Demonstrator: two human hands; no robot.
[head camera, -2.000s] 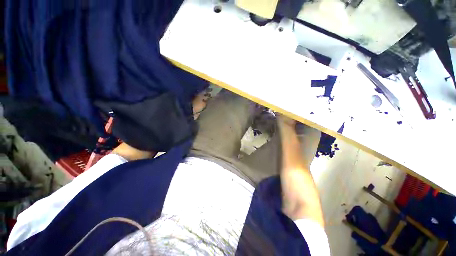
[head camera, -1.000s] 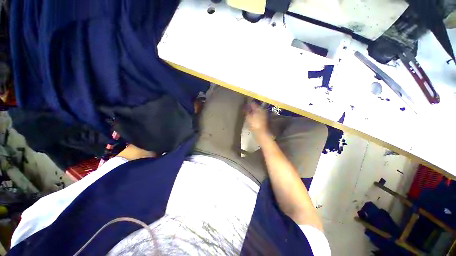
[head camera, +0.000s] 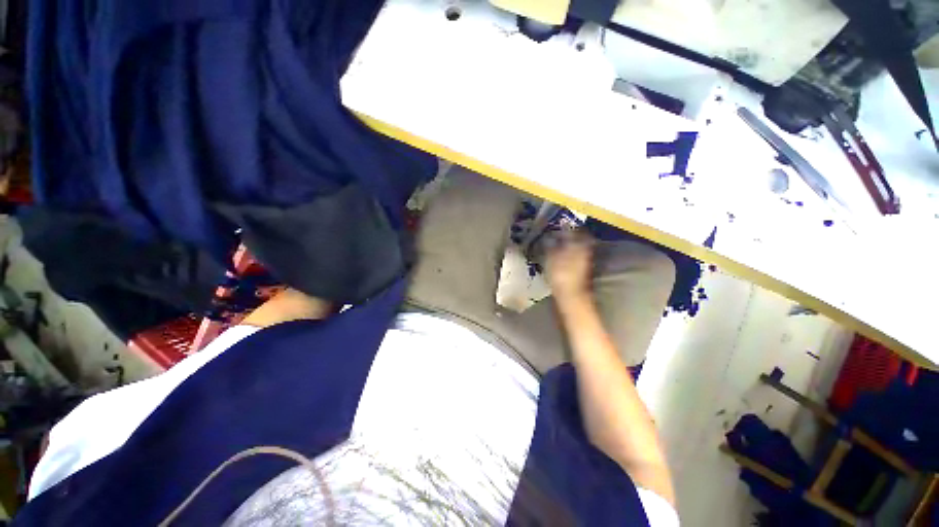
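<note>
My right hand (head camera: 568, 262) is over my right thigh, just below the table's edge, blurred; whether its fingers hold anything does not show. My left hand is hidden under a black fabric piece (head camera: 324, 250); only the left forearm shows. The black piece hangs from the large navy fabric heap (head camera: 196, 124), which drapes off the table's left end down beside my lap.
The white table (head camera: 494, 98) has a yellowish edge. On it lie dark-red snips (head camera: 867, 165), grey tweezers (head camera: 783, 152) and dark scraps (head camera: 674, 152). The machine stands at upper right. A red basket (head camera: 170, 338) is lower left; a wooden stool (head camera: 824, 468) is lower right.
My right hand was at the table's edge, moved left and back over my lap, and is now slightly further right. The view has shifted slightly. The fabric heap hangs much as before.
</note>
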